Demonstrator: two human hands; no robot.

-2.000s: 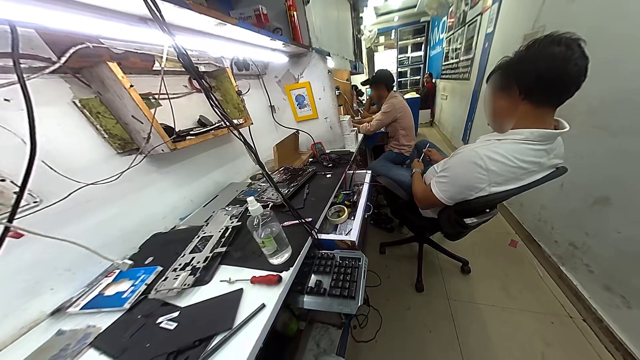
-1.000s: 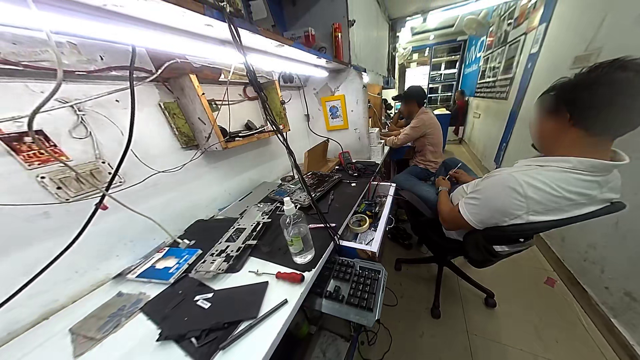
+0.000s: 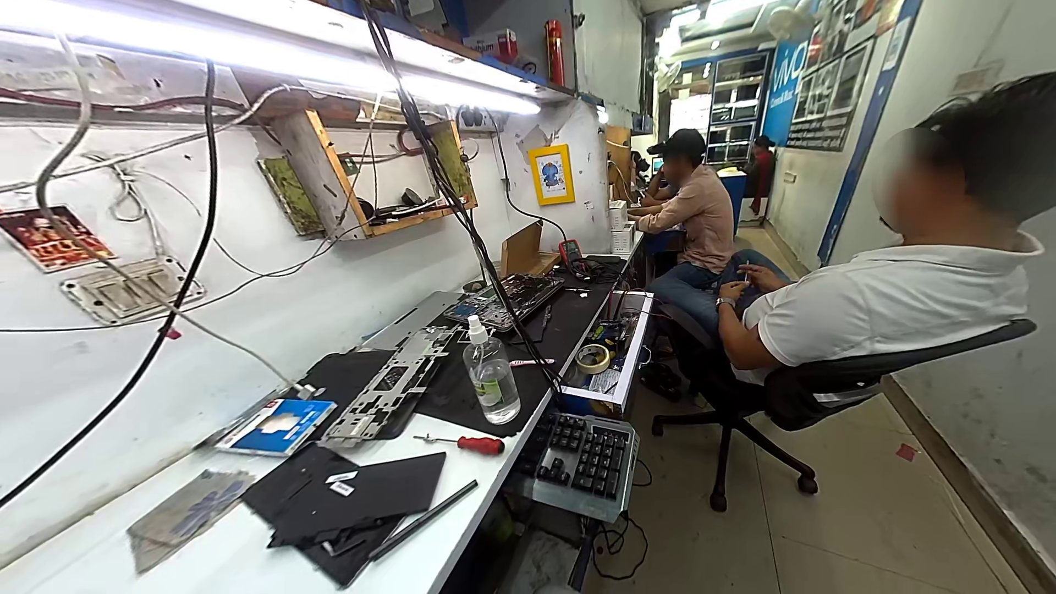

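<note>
Neither of my hands shows in the head view. On the white workbench lie black laptop cover panels [image 3: 363, 499] and a black strip [image 3: 425, 520]. A screwdriver with a red handle [image 3: 480, 445] rests beyond them, close to a clear spray bottle [image 3: 492, 384] that stands on a black mat. Left of the bottle is a bare laptop frame [image 3: 392, 388], with a blue-and-white box [image 3: 279, 426] beside it. An opened laptop chassis [image 3: 505, 300] lies farther back, and a red multimeter [image 3: 570, 251] is near the wall.
A keyboard [image 3: 582, 462] sits below the bench edge, near an open drawer [image 3: 629, 375] holding a tape roll [image 3: 592, 358]. Black cables [image 3: 462, 206] hang over the bench. A person in a white shirt [image 3: 891, 301] sits at right; another person [image 3: 697, 214] sits farther back at the bench.
The view has swung left, bringing the wall socket and more of the bench's left side into sight. The things on the bench have not plainly moved.
</note>
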